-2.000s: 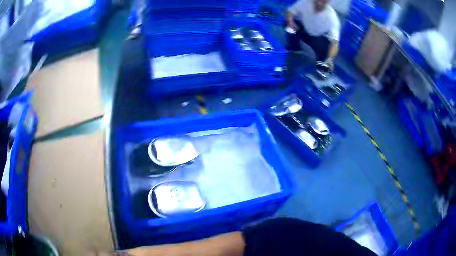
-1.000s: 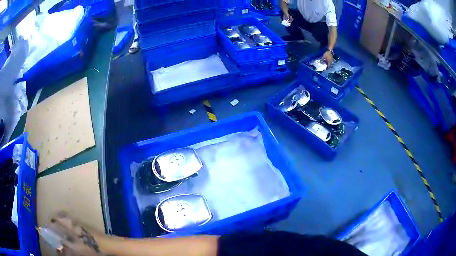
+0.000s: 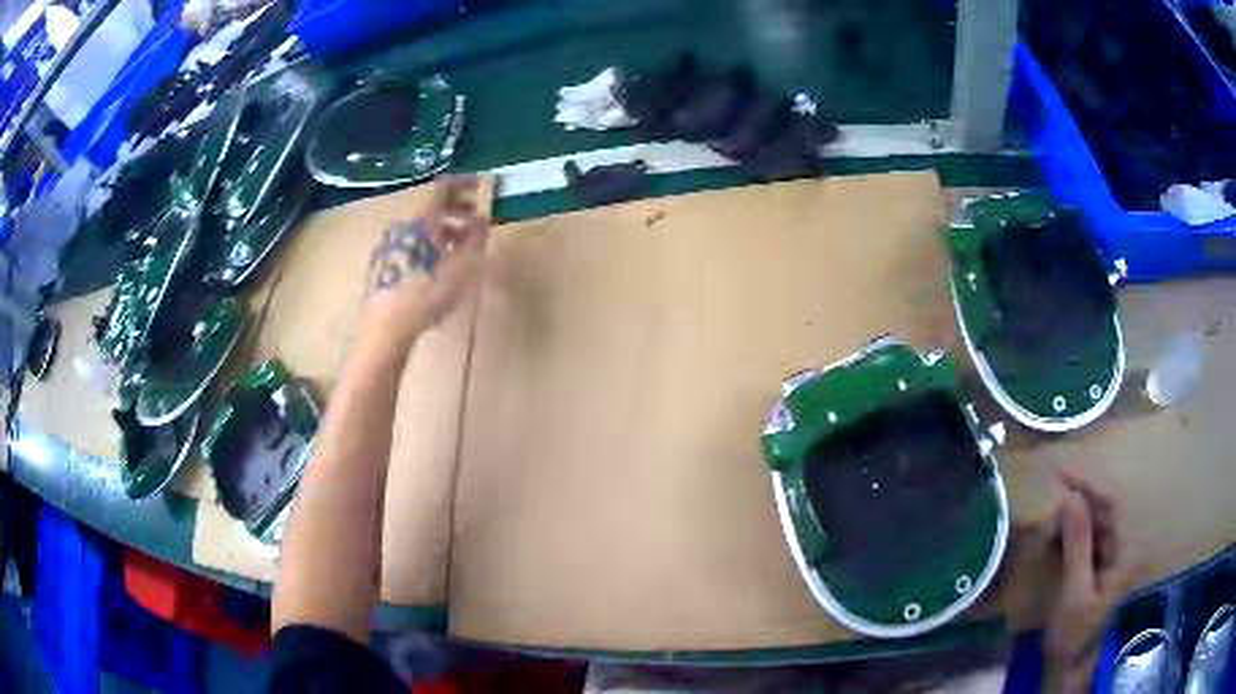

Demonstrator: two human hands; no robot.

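A green car body shell (image 3: 895, 488) with a white-silver rim and black cabin insert lies at the right of the cardboard (image 3: 610, 407), its two pale rings towards me. A second such shell (image 3: 1037, 312) lies behind it to the right. My right hand (image 3: 1084, 542) is just right of the nearer shell, fingers loosely bent, with nothing visible in it. My left hand (image 3: 431, 255), tattooed and slightly blurred, is over the cardboard's left part, away from both shells. Its fingers look apart and I see nothing in it. A translucent white bottle (image 3: 1174, 372) lies at the right edge.
Several green shells (image 3: 203, 244) are crowded at the left, one (image 3: 260, 447) beside my left forearm. Another shell (image 3: 385, 132) lies behind my left hand. Black parts (image 3: 732, 115) and crumpled white material (image 3: 592, 100) lie at the back. A blue crate (image 3: 1152, 244) stands back right.
The view has swung from the floor crates and seated person to the bench. My left hand, earlier low at the left with a whitish object, is now over the cardboard. My right hand has come into view.
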